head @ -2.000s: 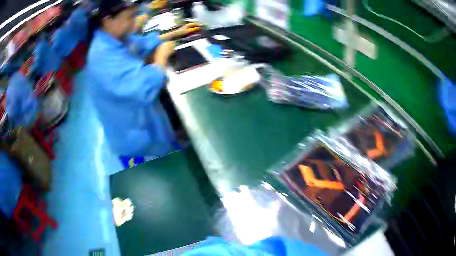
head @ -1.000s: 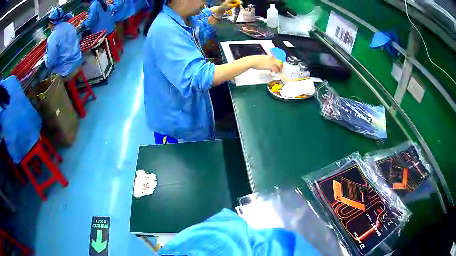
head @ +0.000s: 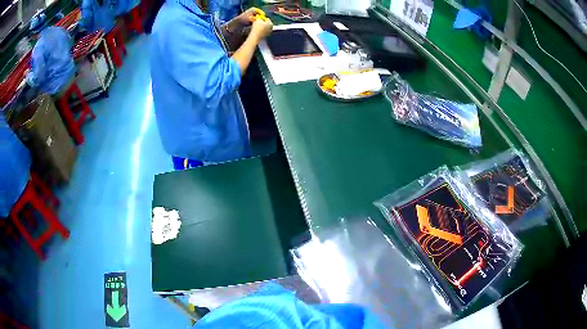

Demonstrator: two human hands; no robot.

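Note:
A pack of printed screen films in shiny clear plastic lies on the green bench at the lower right, nearest in front of me. A second film pack lies just behind it, partly overlapped. An empty-looking clear plastic bag lies to the left of the packs at the bench's near edge. My blue sleeve shows at the bottom edge. Neither of my hands is in the picture.
A person in a blue smock stands at the bench, hands raised near a tablet on a white mat. A dish and a crumpled plastic-wrapped bundle lie on the bench. A green side table adjoins at left.
The view has steadied and shifted, so the bench sits further left and higher. The other person's hand has left the dish area, and both their hands are now together above the bench edge.

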